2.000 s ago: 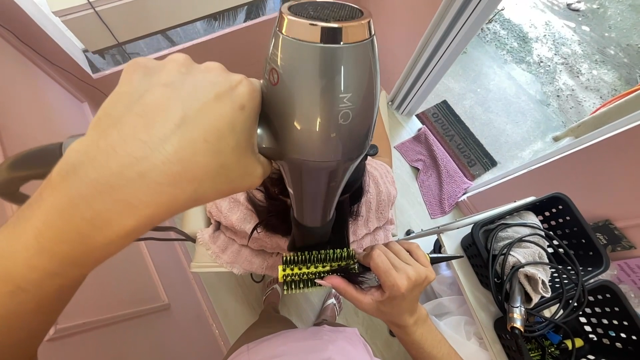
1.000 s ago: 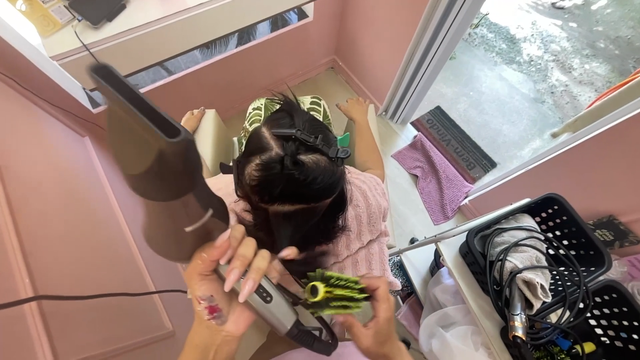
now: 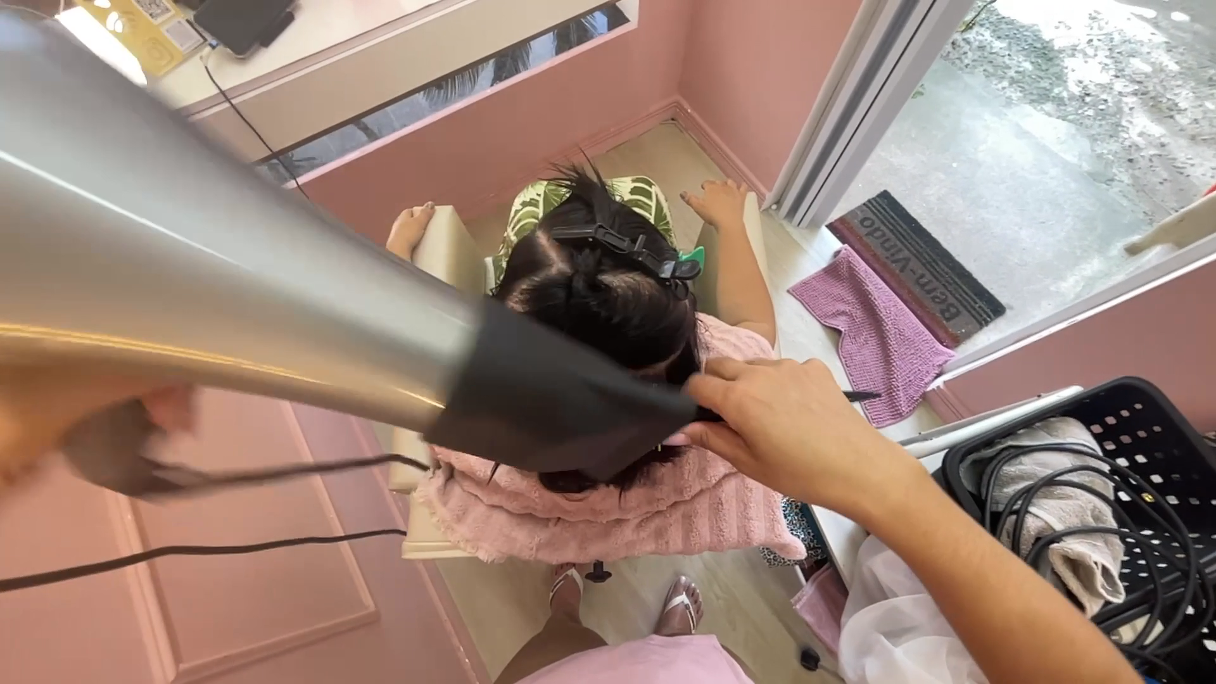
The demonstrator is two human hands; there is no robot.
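Observation:
A grey hair dryer (image 3: 237, 247) with a black nozzle (image 3: 560, 399) crosses the view from the left, close to the camera. My left hand (image 3: 85, 418), blurred at the left edge, is on the dryer's handle. The nozzle's tip lies beside my right hand (image 3: 769, 418), which is shut on a brush; only its black pointed handle end (image 3: 863, 395) shows past the fingers, and its bristles are hidden. Below sits a person with dark hair (image 3: 608, 313), sectioned with a black hair clip (image 3: 608, 237), a pink towel (image 3: 608, 522) around the shoulders.
On the right, black perforated baskets (image 3: 1135, 404) hold a grey towel (image 3: 1064, 503) and coiled black cables. A doormat (image 3: 917, 266) and a purple cloth (image 3: 869, 332) lie by the doorway. A cord (image 3: 209, 548) runs at left. The chair's armrests (image 3: 446, 247) flank the person.
The hair dryer has swung from upright at the left, one second ago, to across the person's hair. My right hand has moved up beside the head, and the brush's yellow-green barrel has gone mostly out of sight.

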